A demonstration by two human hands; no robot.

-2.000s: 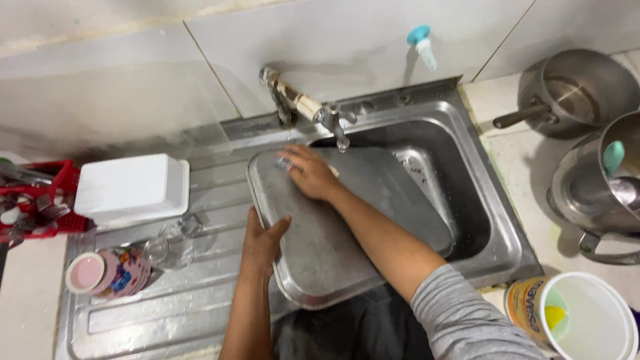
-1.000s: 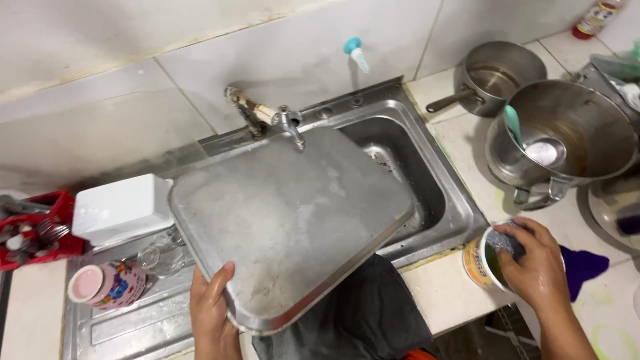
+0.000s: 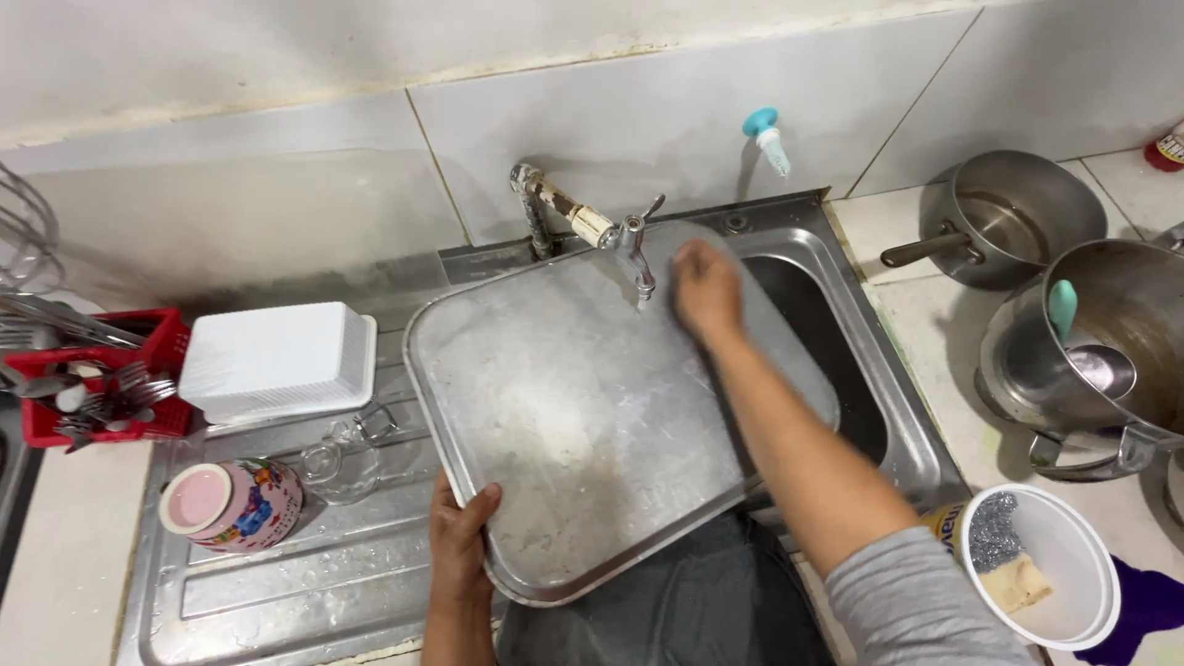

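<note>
A large metal baking tray [image 3: 573, 416], its flat face up, lies tilted across the sink's edge and drainboard, below a wall faucet [image 3: 631, 250]. My left hand [image 3: 467, 532] grips the tray's lower left rim, thumb on top. My right hand [image 3: 708, 287], blurred, is over the tray's upper right part, close to the spout; whether it holds something is hidden. A white plastic tub [image 3: 1064, 601] at the lower right holds a metallic scouring pad [image 3: 995, 532] and a yellowish sponge [image 3: 1017, 585].
On the drainboard are a white plastic container [image 3: 277, 356], a pink decorated mug [image 3: 236, 504] and glassware [image 3: 342, 462]. A red cutlery basket [image 3: 171, 416] is at left. A saucepan [image 3: 1027, 217] and a large pot [image 3: 1101, 324] stand right of the sink basin [image 3: 832, 342].
My right hand has moved from the white tub, where it touched a grey scouring pad, up to the tray's upper right part. My left hand still holds the tray's rim.
</note>
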